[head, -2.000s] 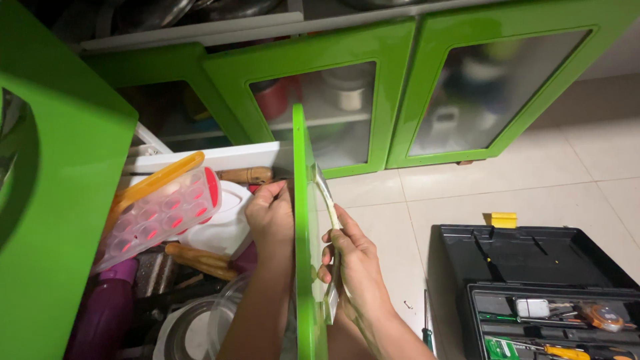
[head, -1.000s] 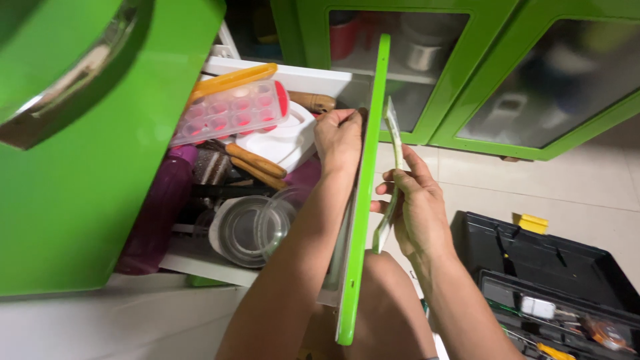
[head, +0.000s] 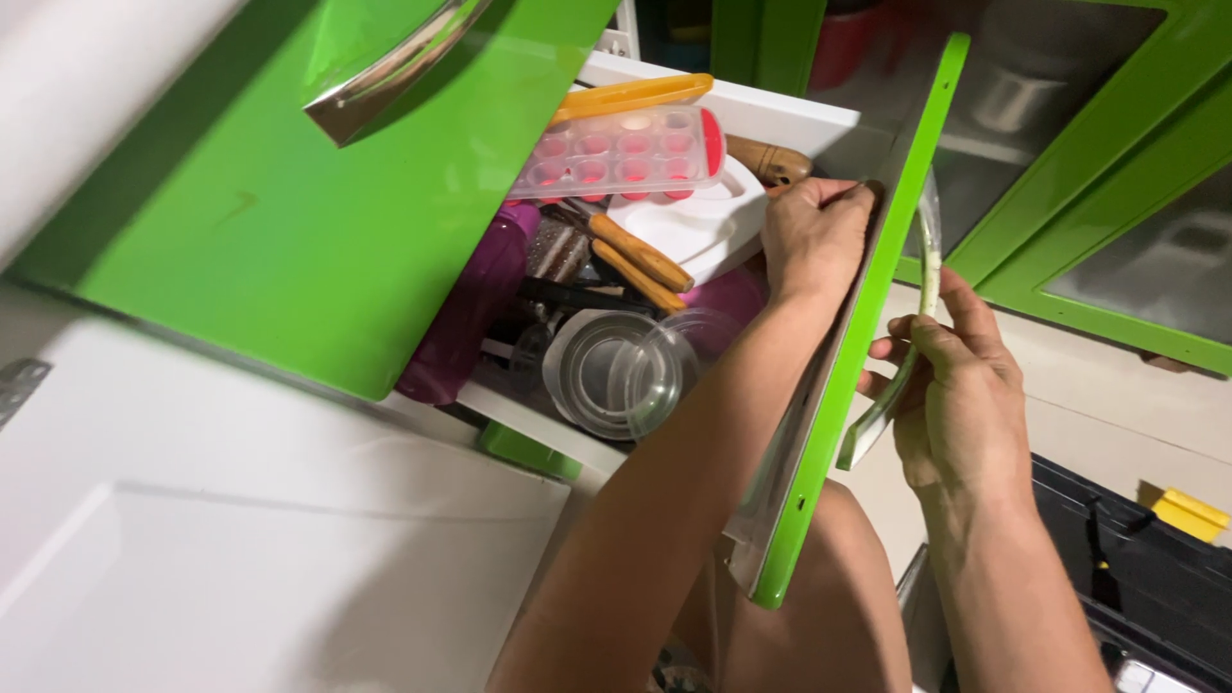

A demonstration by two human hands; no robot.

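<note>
A green drawer front (head: pixel 866 327) stands edge-on at the end of an open white drawer (head: pixel 818 111). My left hand (head: pixel 818 236) is inside the drawer with its fingertips at the back of the front panel; whatever they pinch is hidden. My right hand (head: pixel 948 371) holds a curved metal drawer handle (head: pixel 926 289) against the outer side of the panel. Inside the drawer lie a clear and red ice cube tray (head: pixel 626 159), wooden-handled tools (head: pixel 640 252), round clear containers (head: pixel 606 371), a purple bottle (head: pixel 472 308) and a grater (head: pixel 558 248).
Another green drawer front (head: pixel 241 192) with a metal handle (head: pixel 395 72) juts out at upper left. Green cabinet doors (head: pixel 1088 192) with frosted panes are at upper right. A black toolbox (head: pixel 1145 568) lies open on the tiled floor at lower right. My knee is below the panel.
The view has shifted a lot, toward the drawer's left side. Both hands keep their places on either side of the panel, the right still holding the handle.
</note>
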